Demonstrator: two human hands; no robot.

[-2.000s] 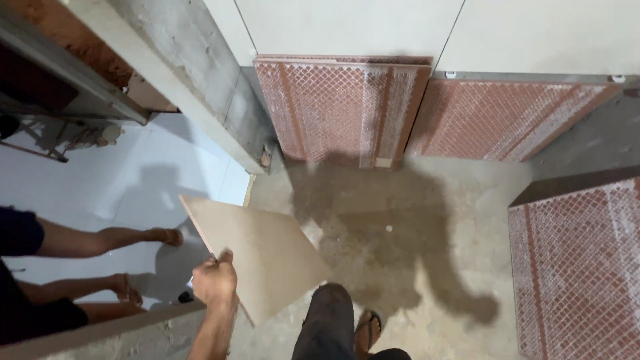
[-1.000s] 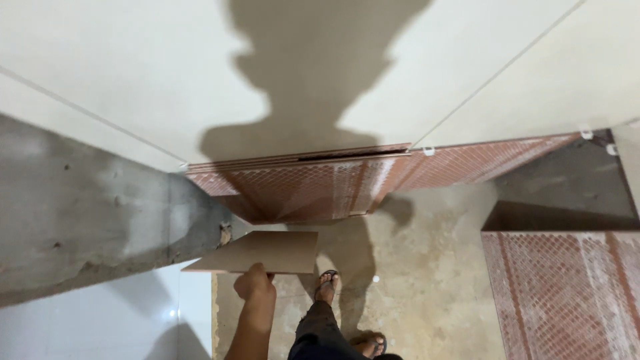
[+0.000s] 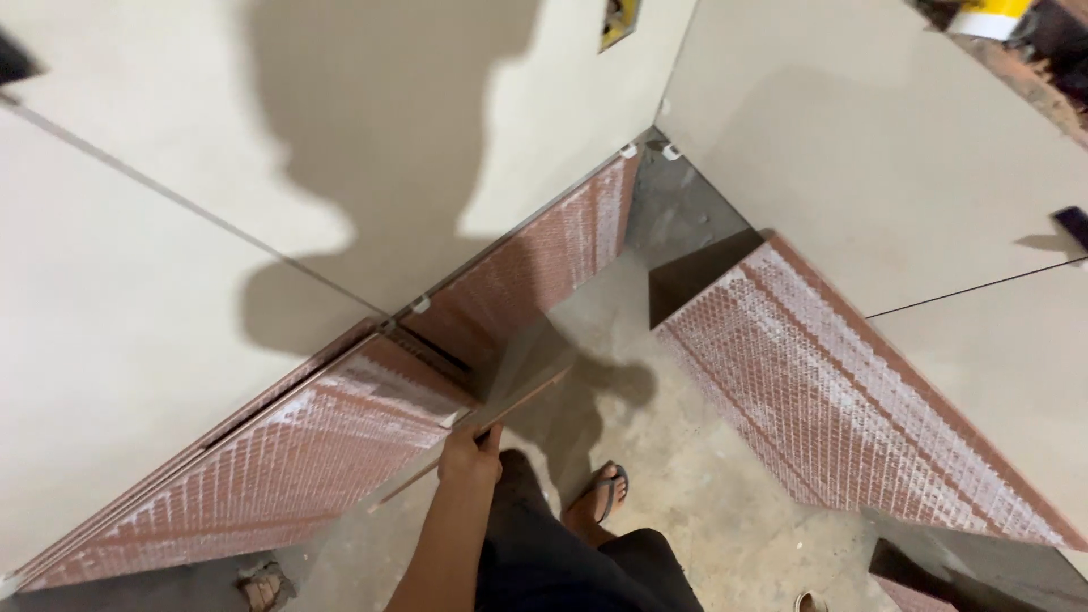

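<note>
Near the lower middle, my left hand [image 3: 470,455] grips the upper edge of a tile [image 3: 531,365], which is seen nearly edge-on above the floor. Just left of that hand, several tiles [image 3: 280,459] lean against the wall with their red-brown, ridged backs outward. Beyond the held tile, another red-backed tile [image 3: 544,255] stands along the foot of the wall. A further tile stack [image 3: 833,382] leans at the right, its ridged back marked with white. My right hand is outside the view.
Large pale wall tiles [image 3: 578,110] meet in a corner, with white clips [image 3: 629,150] along their lower edges. An opening with a yellow box [image 3: 619,21] is in the wall. My sandalled foot [image 3: 605,493] stands on the concrete floor [image 3: 705,510]. A yellow and white container [image 3: 990,17] is at top right.
The view has swung right toward the wall corner. The tile in my left hand has moved away from the doorway side and now hangs beside the leaning tiles, turned nearly edge-on.
</note>
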